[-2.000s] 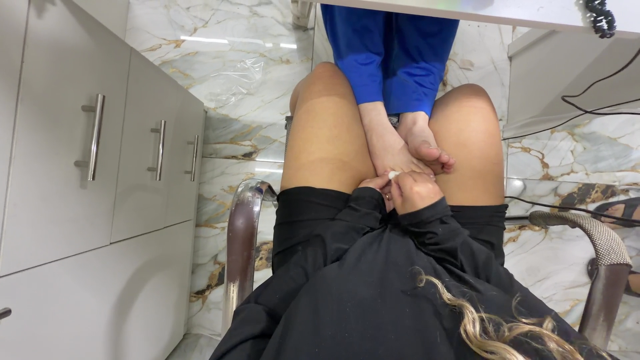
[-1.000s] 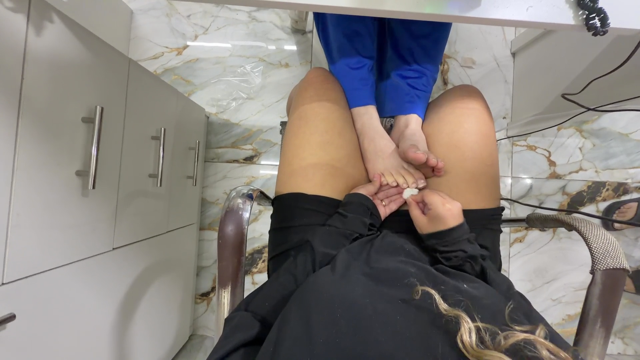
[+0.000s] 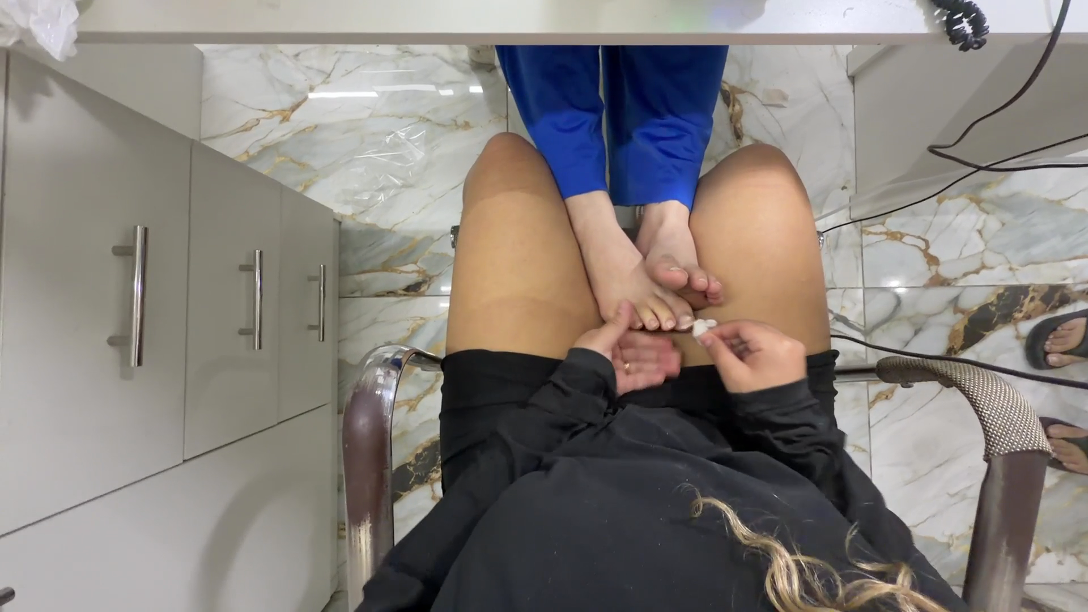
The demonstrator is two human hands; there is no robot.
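Another person's bare foot (image 3: 625,276) rests between my thighs, toes toward me, and the second foot (image 3: 676,251) lies beside it on the right. My right hand (image 3: 752,353) pinches a small white piece, perhaps cotton (image 3: 703,327), between thumb and fingertips, close to the big toe of the nearer foot. Below the toes, my left hand (image 3: 633,353) is held palm up with its fingers apart and somewhat blurred; a ring shows on one finger. Nothing is seen in it. Blue trousers (image 3: 659,127) cover the other person's lower legs.
A white table edge (image 3: 425,38) crosses the top, with a black coiled cord (image 3: 965,21) on it. Grey drawers (image 3: 93,297) stand at left. Chair armrests (image 3: 370,442) flank me. Black cables (image 3: 960,357) run at right, near sandalled feet (image 3: 1067,340). Clear plastic (image 3: 391,166) lies on the marble floor.
Two seconds ago my hands were together at the toes; now they are apart. The white piece stays in my right hand, while my left hand has opened below the foot.
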